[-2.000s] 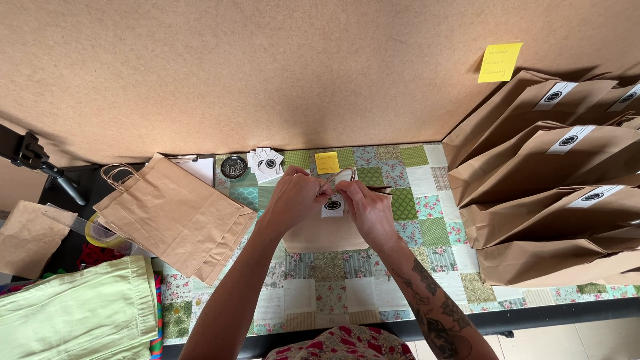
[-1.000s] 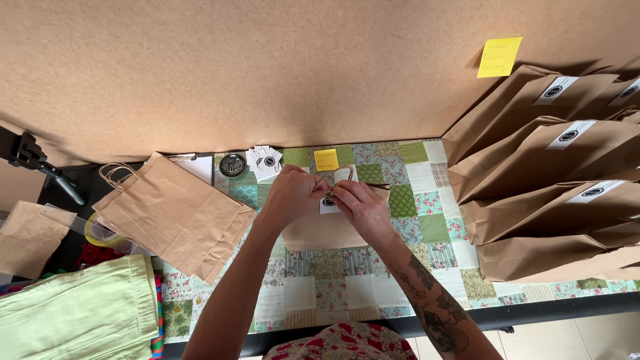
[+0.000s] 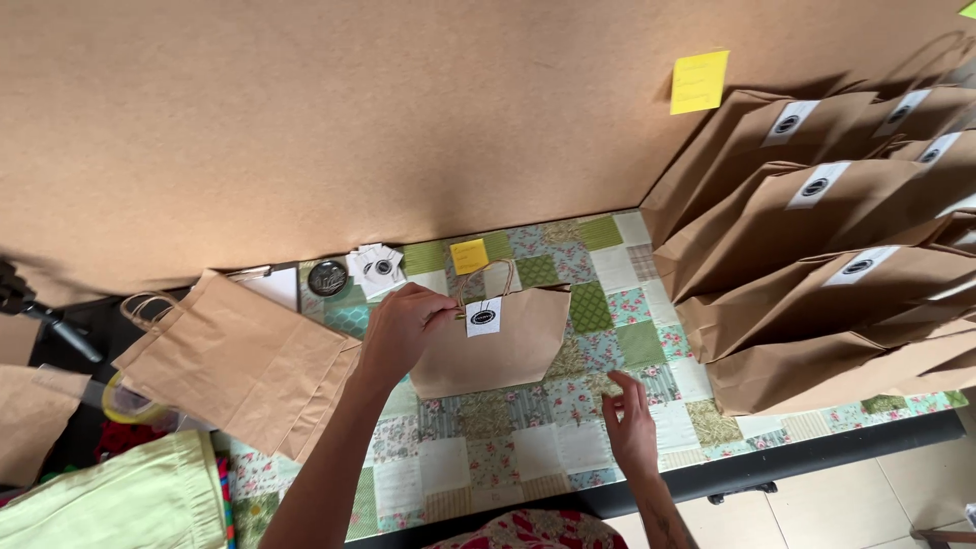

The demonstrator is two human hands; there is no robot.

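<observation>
A brown kraft paper bag (image 3: 488, 358) with twisted paper handles lies on the patchwork cloth (image 3: 496, 457) in front of me. A white printed tag (image 3: 483, 316) hangs at its top edge, by the base of the handles. My left hand (image 3: 408, 328) is at the bag's upper left corner beside the tag, thumb and forefinger together on something small at the handle; what they pinch is too small to tell. Lower right of the bag, my right hand (image 3: 629, 423) hovers over the cloth with its fingers apart and nothing in them.
Several tagged paper bags (image 3: 808, 229) stand at the right. Flat handled bags (image 3: 236, 358) lie at the left, near a clipboard (image 3: 271, 288), a round black dish (image 3: 329, 278) and loose white tags (image 3: 377, 268). A folded light green cloth (image 3: 114, 496) is nearest me. Yellow notes (image 3: 469, 257) bear writing.
My right hand has let go at the tag and moved down and right, away from the bag. My left hand remains at the bag's top edge. The handles and tag now show plainly.
</observation>
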